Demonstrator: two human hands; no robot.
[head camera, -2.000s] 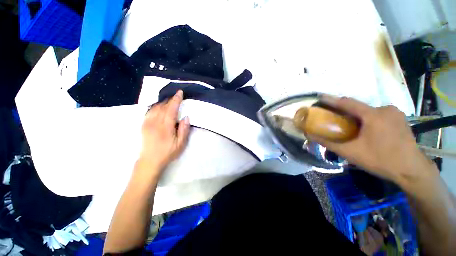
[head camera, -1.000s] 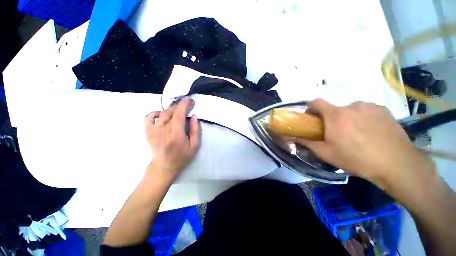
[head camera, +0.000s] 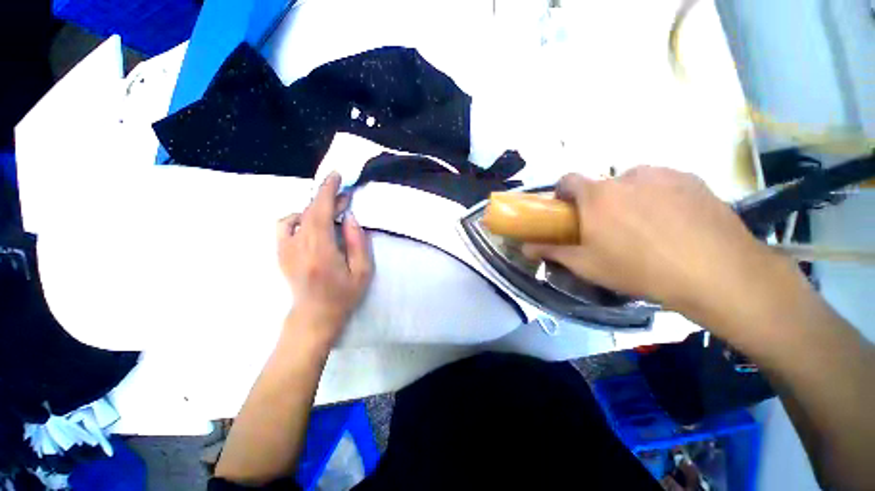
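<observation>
The white curved band (head camera: 408, 213) of the black garment (head camera: 384, 101) lies on the padded ironing board (head camera: 192, 259). A thin dark seam edge runs along its near side. My left hand (head camera: 326, 254) rests on the band's left end, fingertips on the cloth; whether they pinch it I cannot tell. My right hand (head camera: 643, 230) is closed around the wooden handle of the steam iron (head camera: 532, 219). The iron's pointed tip faces left and lies over the band's right part, hiding that end. A thin white loop (head camera: 547, 325) shows beside the iron's near edge.
A bright-blue strip (head camera: 209, 72) lies at the table's far left. Blue crates stand at the far left (head camera: 134, 24) and near right (head camera: 672, 422). A pile of black pieces with white ends (head camera: 72, 427) is at the lower left. Cables (head camera: 806, 192) run right from the iron.
The iron in my right hand has moved left along the band over the last second. My left hand's fingers are more spread and straighter at the band's left end.
</observation>
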